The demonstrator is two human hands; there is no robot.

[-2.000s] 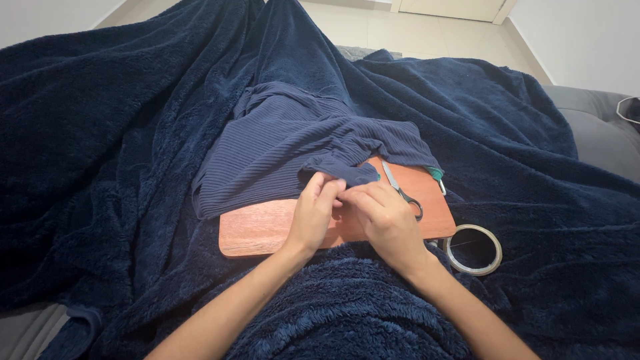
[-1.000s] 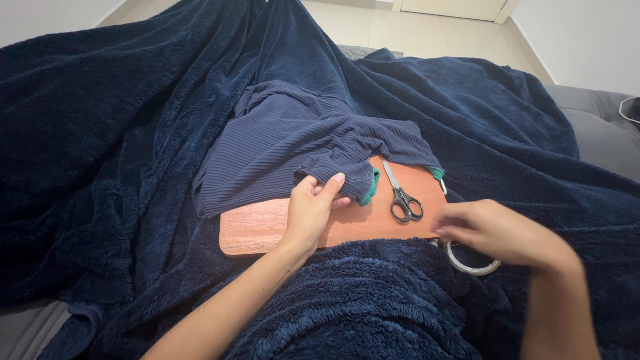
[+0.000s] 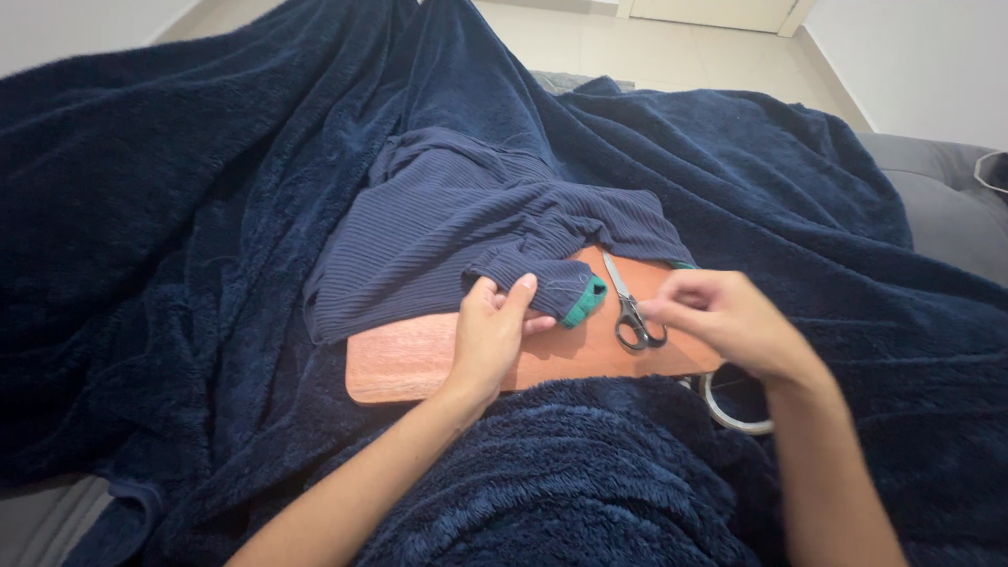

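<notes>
A blue ribbed garment (image 3: 441, 228) lies partly over a reddish wooden board (image 3: 402, 358). My left hand (image 3: 492, 327) pinches a narrow part of it, which ends in a green edge (image 3: 585, 303). Scissors with black handles (image 3: 631, 319) rest on the board, blades pointing away. My right hand (image 3: 709, 315) hovers over the right end of the board, beside the scissor handles, thumb and forefinger close together. Whether it holds something as thin as a needle or thread cannot be told. Loose thread shows on the garment near the green edge.
A dark blue plush blanket (image 3: 197, 236) spreads under and around the board. A pale ring-shaped object (image 3: 728, 417) lies at the board's near right corner, partly hidden by my right forearm. Grey upholstery (image 3: 929, 181) shows at the right.
My right hand was at the garment beside my left, moved right to near the ring, and is now back over the board's right side. My left hand keeps its hold.
</notes>
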